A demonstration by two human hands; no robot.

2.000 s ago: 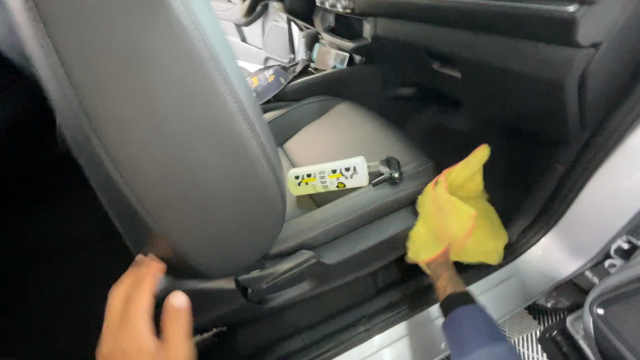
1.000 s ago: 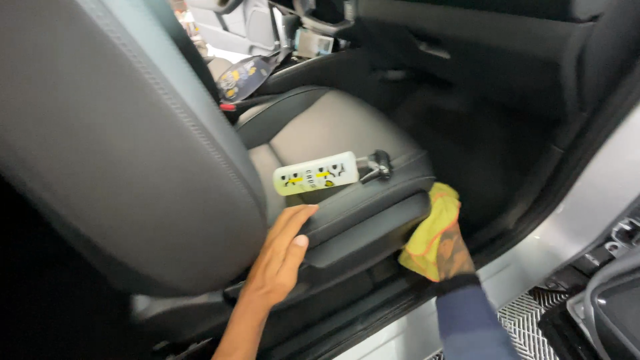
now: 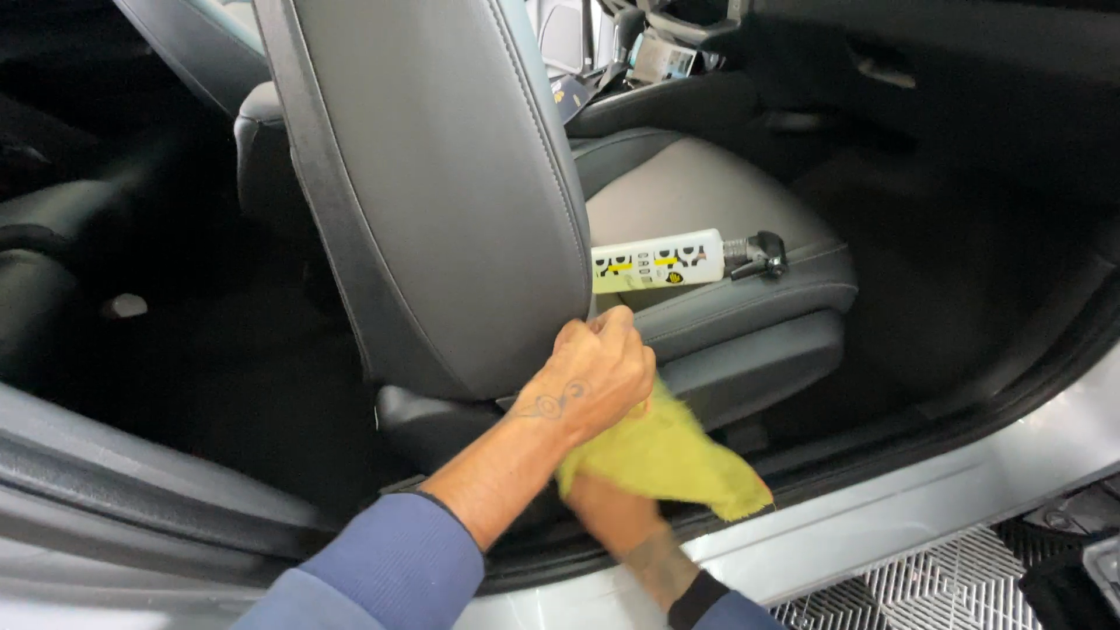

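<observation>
My left hand point(image 3: 599, 372) is closed at the lower front edge of the leather seat backrest point(image 3: 437, 192), against the upper end of a yellow microfiber cloth point(image 3: 674, 455); whether its fingers pinch the cloth is hidden. Beneath it, my right hand point(image 3: 612, 516) is blurred and mostly covered by the cloth it holds. A white spray bottle point(image 3: 661, 261) with a black trigger head lies on its side on the seat cushion point(image 3: 709, 192), its base hidden behind the backrest.
The silver door sill point(image 3: 840, 516) runs along the near side. Beyond the cushion are the centre console point(image 3: 674, 96) and dark footwell point(image 3: 919, 289). A grated floor mat point(image 3: 927, 577) lies outside at lower right. The rear footwell is at left.
My right hand has brought the yellow cloth from the front end of the seat side back to the backrest's base. My left hand has closed beside it. The view has shifted toward the rear.
</observation>
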